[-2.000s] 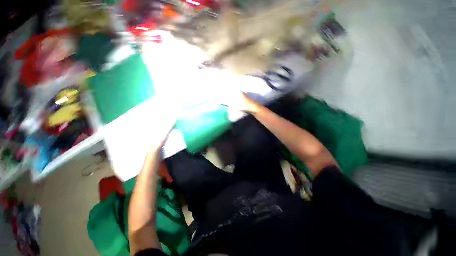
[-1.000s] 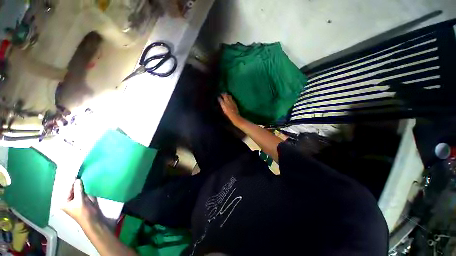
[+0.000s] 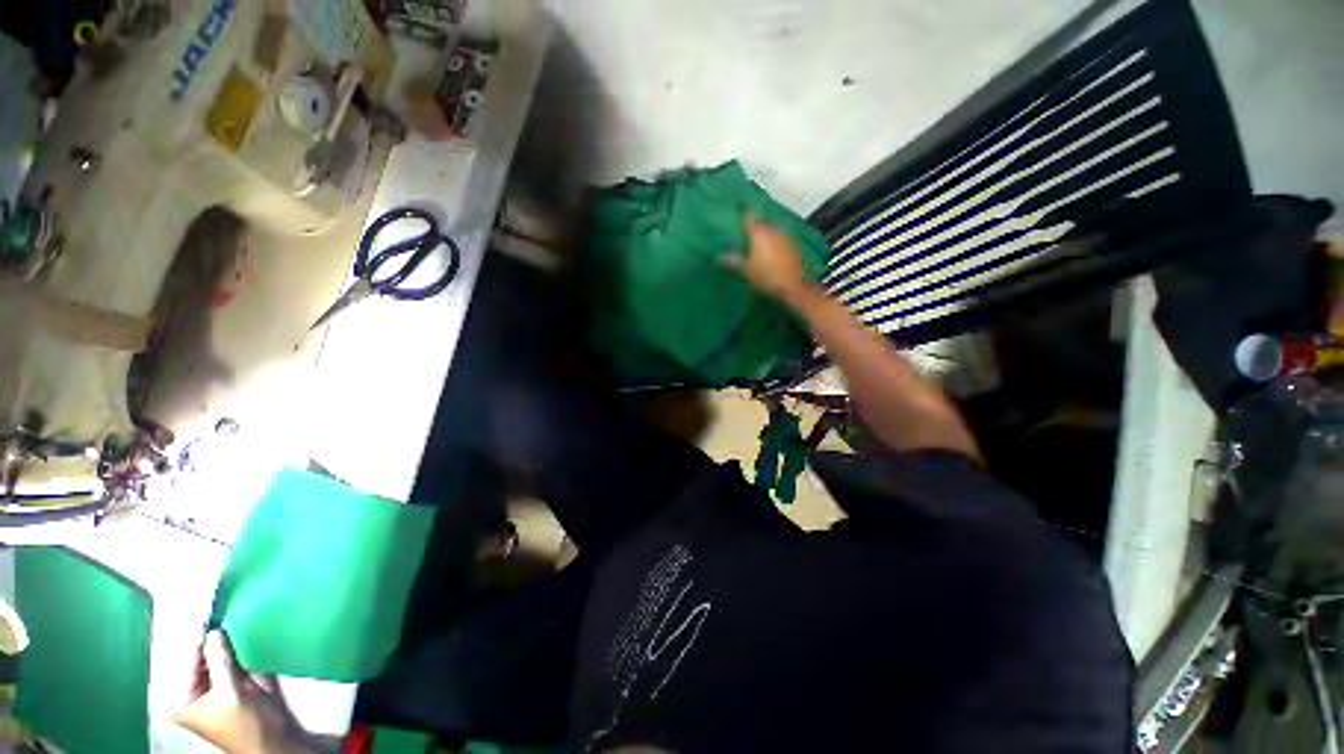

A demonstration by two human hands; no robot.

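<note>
A green fabric panel [image 3: 322, 578] lies over the front edge of the white table, its right part past the edge. My left hand [image 3: 236, 710] holds its lower left corner, thumb on top. My right hand [image 3: 770, 259] is on the upper right part of the crumpled green fabric pile [image 3: 686, 280]; it is slightly blurred, and whether the fingers grip cloth cannot be told. A darker green flat piece [image 3: 81, 648] lies at the table's lower left.
The beige sewing machine [image 3: 162, 133] spans the upper left. Black-handled scissors [image 3: 401, 259] lie on the table [image 3: 386, 386] beside it. Black-and-white striped cloth [image 3: 1017, 206] extends right of the pile. A red and white object [image 3: 1279, 357] is at far right.
My right hand has moved from the lower left of the green pile to its upper right part. My left hand still holds the panel. Since the oldest frame, both hands have come apart from the panel's two sides.
</note>
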